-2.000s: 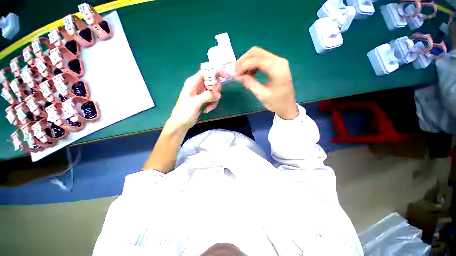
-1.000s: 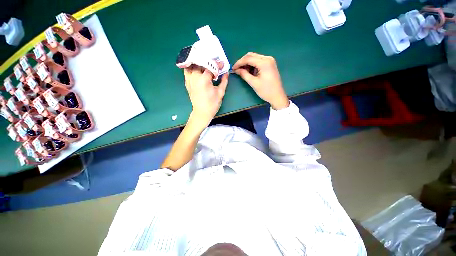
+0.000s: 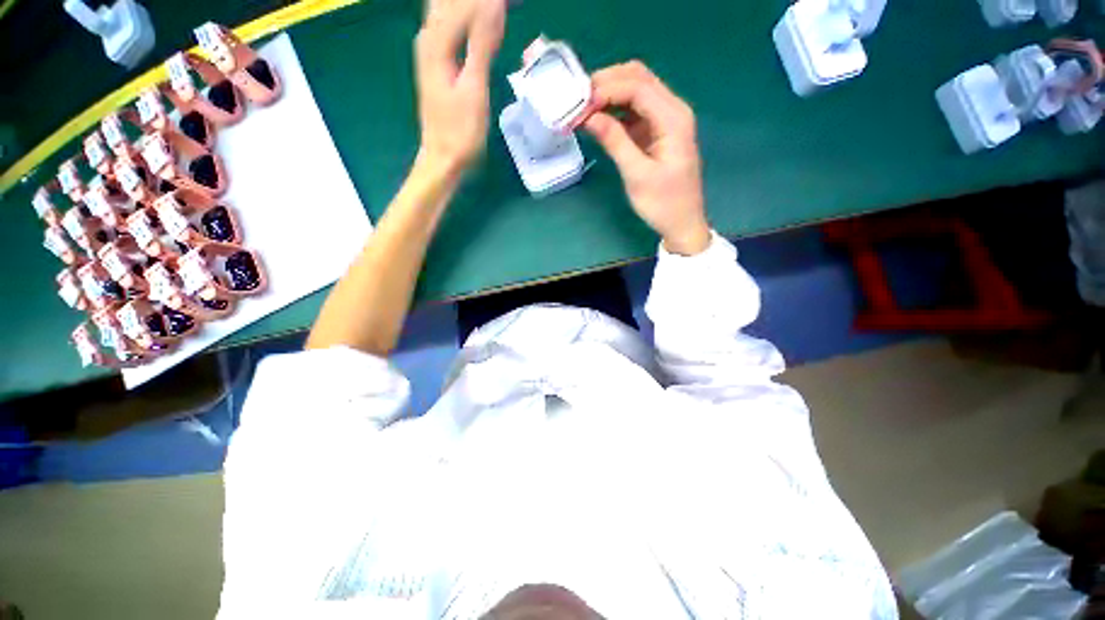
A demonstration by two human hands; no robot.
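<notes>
A white display stand (image 3: 545,158) stands upright on the green worktop in front of me. On top of it, a smartwatch (image 3: 554,87) shows a pale rounded-square face with pink at its edges. My right hand (image 3: 648,127) pinches the pink edge of this watch at its right side. My left hand (image 3: 454,85) is off the stand, stretched forward to its left and blurred. Its fingertips reach the top edge of the picture, so I cannot tell if it holds anything.
Rows of pink-strapped watches (image 3: 176,230) lie on a white board (image 3: 297,182) at left. White stands (image 3: 818,49) are at right, some with pink loops. Another white stand (image 3: 121,30) is beyond the yellow edge line (image 3: 273,22). A red stool (image 3: 927,279) and plastic bag (image 3: 1000,575) are below.
My left hand has let go of the watch and moved forward. The watch face now sits above the stand, instead of out to its left. My right hand has moved up onto it.
</notes>
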